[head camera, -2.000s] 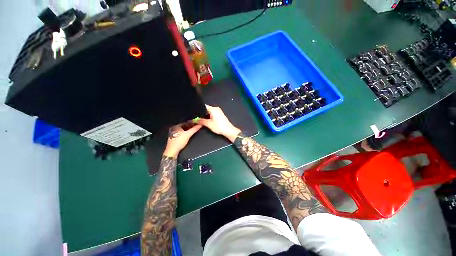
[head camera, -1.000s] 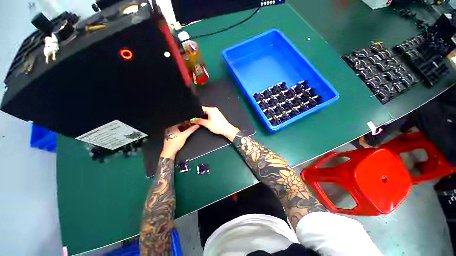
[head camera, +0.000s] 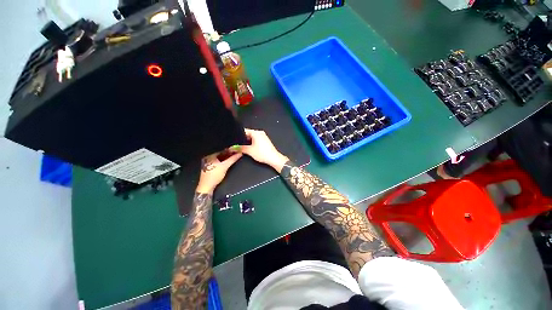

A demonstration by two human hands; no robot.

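The big black machine (head camera: 133, 103) with a red-ringed button and white label overhangs the black work mat (head camera: 272, 133). My left hand (head camera: 215, 169) and my right hand (head camera: 261, 147) meet at its lower right edge, beside a small green light (head camera: 235, 148). The fingertips are partly hidden under the machine, and I cannot tell what they hold. Two small black modules (head camera: 246, 206) lie on the green bench near the mat's front edge. The blue bin (head camera: 312, 72) at the right holds rows of black modules (head camera: 348, 126) at its near end.
An amber bottle (head camera: 236, 79) stands beside the machine. Black trays of modules (head camera: 463, 88) lie at the far right. Small black parts (head camera: 130, 187) lie left of the mat. Red stools (head camera: 463, 221) stand at the right, near a person's dark-clothed part (head camera: 520, 142).
The view has shifted slightly. My hands stay at the same place under the machine's edge, with no clear movement.
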